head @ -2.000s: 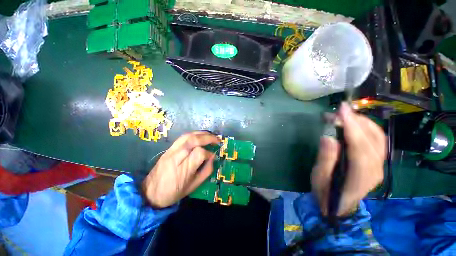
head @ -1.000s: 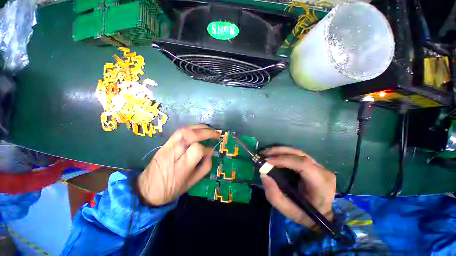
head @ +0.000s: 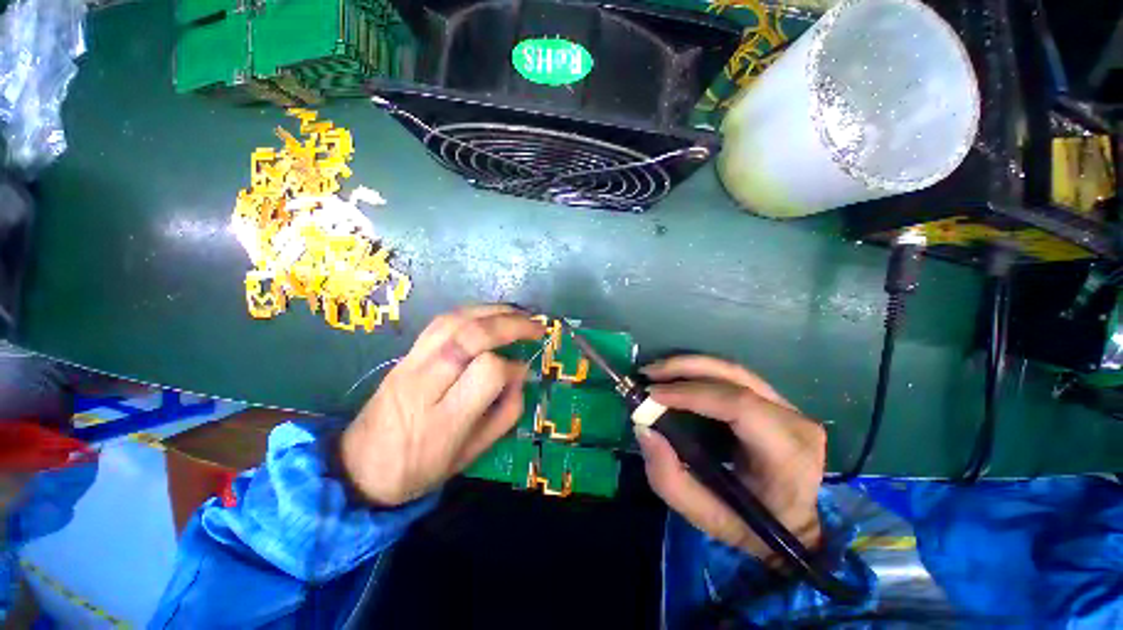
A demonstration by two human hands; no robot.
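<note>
A green PCB panel lies at the front edge of the bench, with orange flexible circuits on its boards. My right hand holds the black soldering iron like a pen by its handle. The iron's thin metal tip reaches the top board near its orange piece. My left hand is at the panel's left side, with its fingertips at the top orange piece. A thin solder wire shows behind that hand and at its fingertips. My left hand covers part of the panel's left side.
A pile of loose orange pieces lies left. Stacked green panels and a black fan stand behind. A white tub, the soldering station and black cables are right. A plastic bag is far left.
My right hand has come from beside the tub to the panel with the iron, then stayed there over the last second. My left hand has stayed at the panel. The view has shifted slightly.
</note>
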